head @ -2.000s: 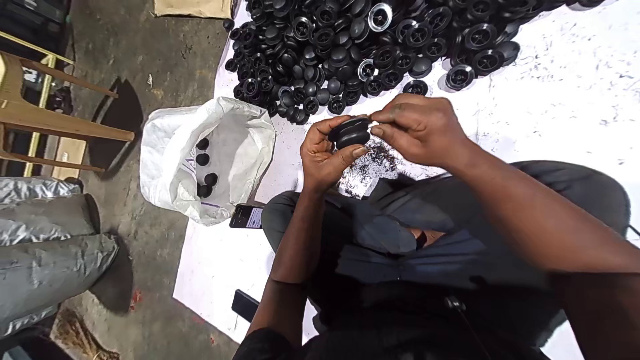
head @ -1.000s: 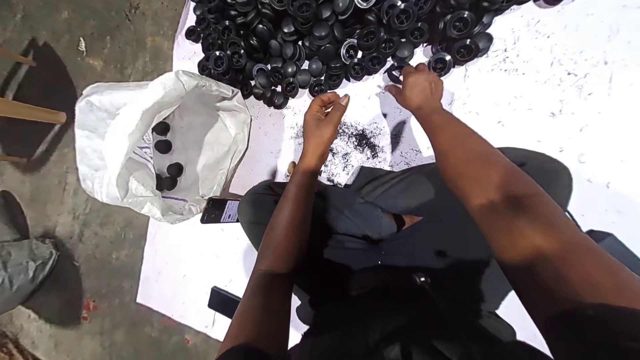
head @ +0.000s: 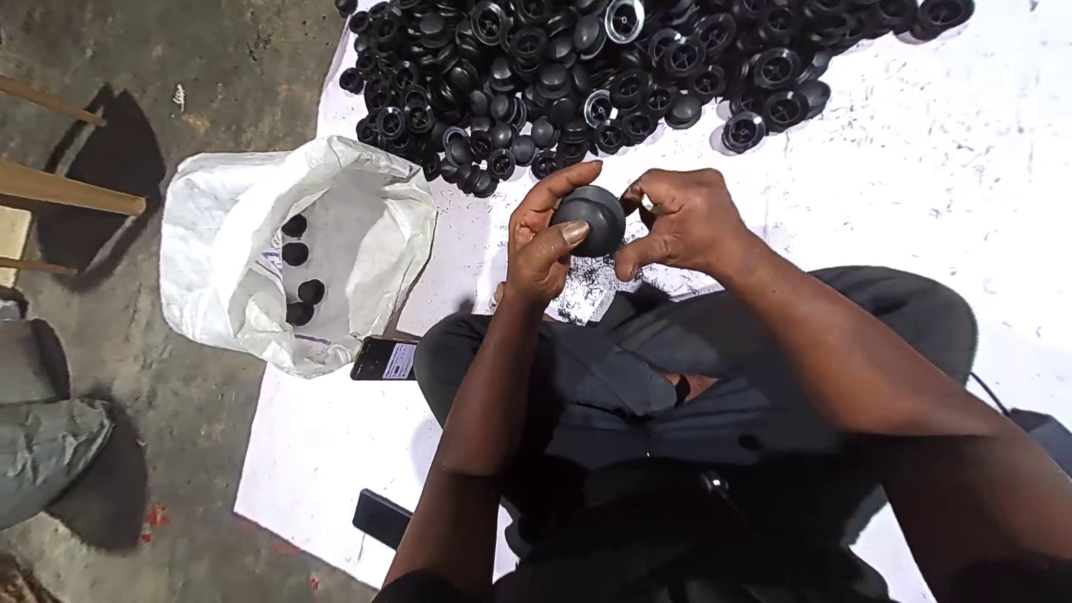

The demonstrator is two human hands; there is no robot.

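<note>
My left hand (head: 544,243) grips a round black plastic cap (head: 596,221), its thumb over the near side and its fingers around the far edge. Just right of the cap is my right hand (head: 687,222), thumb and fingers curled apart; nothing shows between them. Beyond both hands lies a large heap of round black plastic caps (head: 553,79), many showing spoked undersides. Small black shavings (head: 590,285) are scattered on the white sheet below the held cap.
An open white woven sack (head: 226,251) with several black pieces inside stands at the left. A phone with a lit screen (head: 383,360) and a dark phone (head: 381,517) lie on the white sheet (head: 310,452). Wooden legs (head: 71,188) and grey bundles (head: 42,461) are farther left.
One second ago my left hand held nothing and my right hand reached to the heap. Now a black cap is in my left hand, and my right hand has come back beside it.
</note>
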